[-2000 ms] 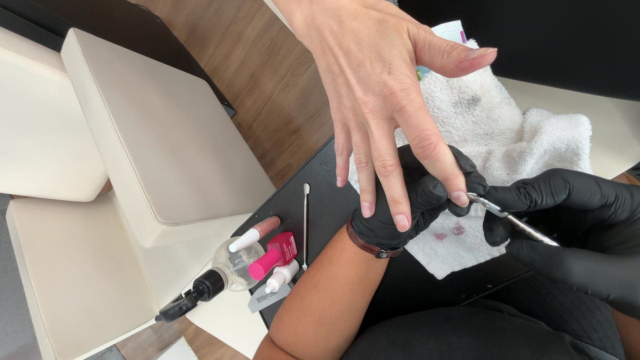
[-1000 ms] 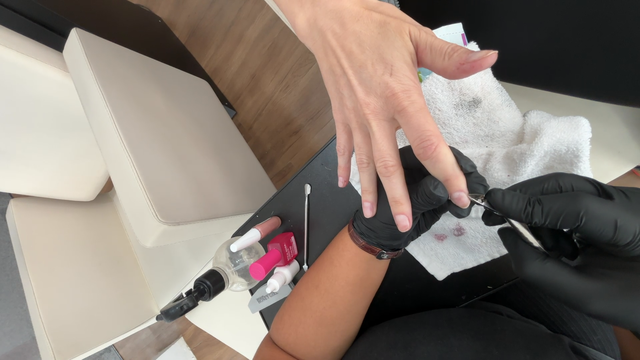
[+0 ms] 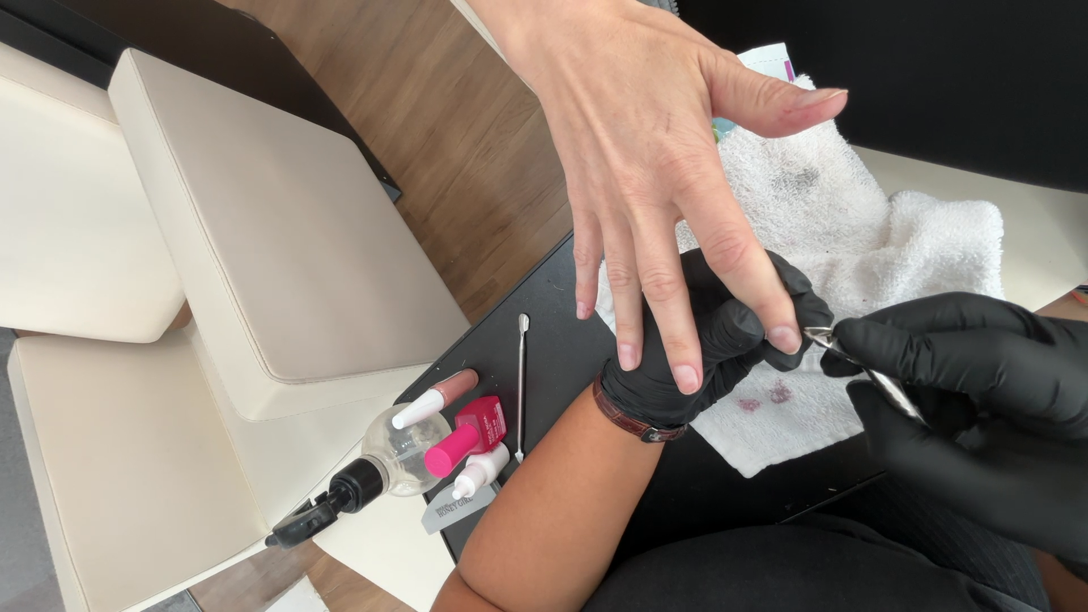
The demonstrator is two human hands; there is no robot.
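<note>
Another person's hand (image 3: 637,144) reaches down from the top, fingers spread. My left hand (image 3: 722,340), in a black glove with a band at the wrist, grips the tip of that person's index finger. Metal cuticle nippers (image 3: 875,378) are in my black-gloved right hand (image 3: 969,391), their jaws beside the index fingernail. Whether the jaws touch the skin is too small to tell. Beneath the hands lies a white terry towel (image 3: 841,229) with dark and reddish stains.
On the black table (image 3: 561,293), left of my forearm, are a metal cuticle pusher (image 3: 521,382), a pink nail polish bottle (image 3: 480,425), a tube with a white cap (image 3: 438,398), a small white bottle (image 3: 483,470) and a clear pump bottle (image 3: 408,450). Beige cushioned seats (image 3: 280,221) stand at the left.
My right hand has shifted its hold and tilt on the nippers, which stay at the index fingertip. The other person's hand and my left hand have barely moved.
</note>
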